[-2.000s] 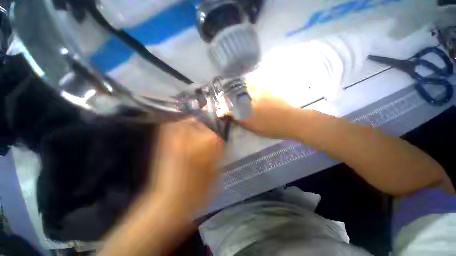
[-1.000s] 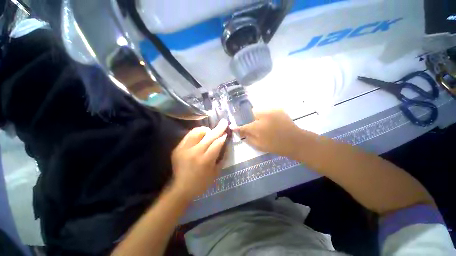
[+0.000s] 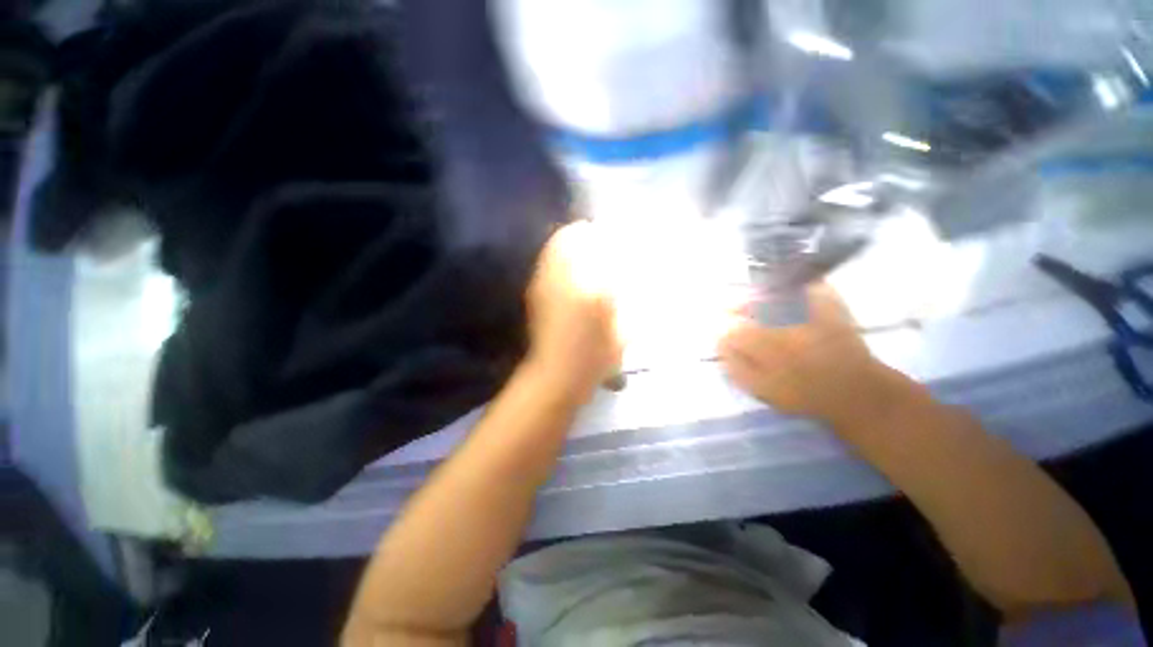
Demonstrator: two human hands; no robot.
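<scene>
The dark garment [image 3: 304,278] lies bunched on the table at the left. My left hand [image 3: 575,322] is at its right edge, left of the needle area; glare and blur hide its fingertips, so I cannot tell if it grips the cloth. My right hand [image 3: 797,354] is beside the shiny presser foot parts [image 3: 781,253], thumb toward the left; blur hides whether it holds anything. A very bright glare lies between the hands. The white machine head [image 3: 626,70] with a blue stripe is above them.
Dark blue scissors [image 3: 1098,293] lie at the far right, handles cut by the picture edge. The grey table edge [image 3: 683,487] curves across in front of my lap, where pale cloth [image 3: 658,588] shows. A whitish strip [image 3: 114,379] lies left of the garment.
My hands, together at the presser foot before, are now apart, the left one left of the foot. The view has shifted, showing more of the garment; the garment edge no longer shows between my hands.
</scene>
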